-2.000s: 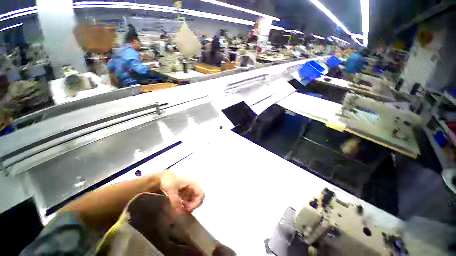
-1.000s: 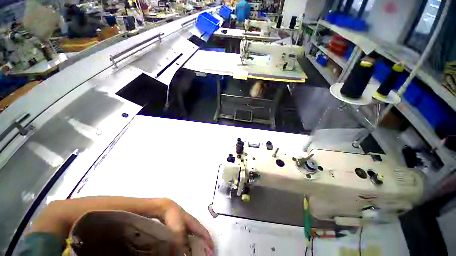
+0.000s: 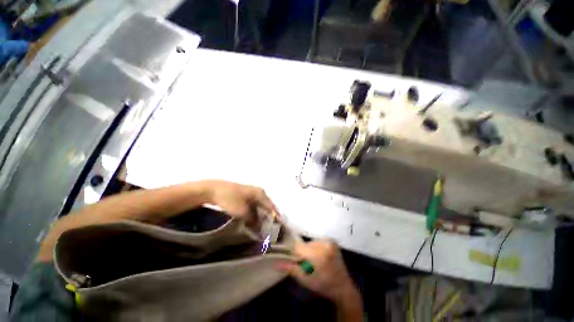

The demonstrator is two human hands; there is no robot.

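A beige bag point(image 3: 189, 286) lies with its mouth open in front of me, at the table's near edge. My left hand point(image 3: 242, 204) reaches over its far side and grips the bag's right corner. A small shiny metal ring point(image 3: 267, 244) and a beige tab point(image 3: 270, 227) show at that corner. My right hand point(image 3: 321, 267) is just right of the corner, closed around a small tool whose green handle end point(image 3: 306, 267) sticks out. The tool's tip is hidden or blurred. Yellow edging point(image 3: 72, 289) shows at the bag's left end.
A cream sewing machine point(image 3: 453, 151) stands at the right of the white table point(image 3: 245, 119). A green tool with a yellow tip point(image 3: 434, 204) lies beside it near black cords. A metal trough point(image 3: 94, 94) runs along the left. Bundled beige pieces with yellow edges point(image 3: 440, 302) are below right.
The view has tilted down and turned toward the machine side. The bag shows more fully with its mouth opened. My right hand with the green-handled tool has come into view at the corner.
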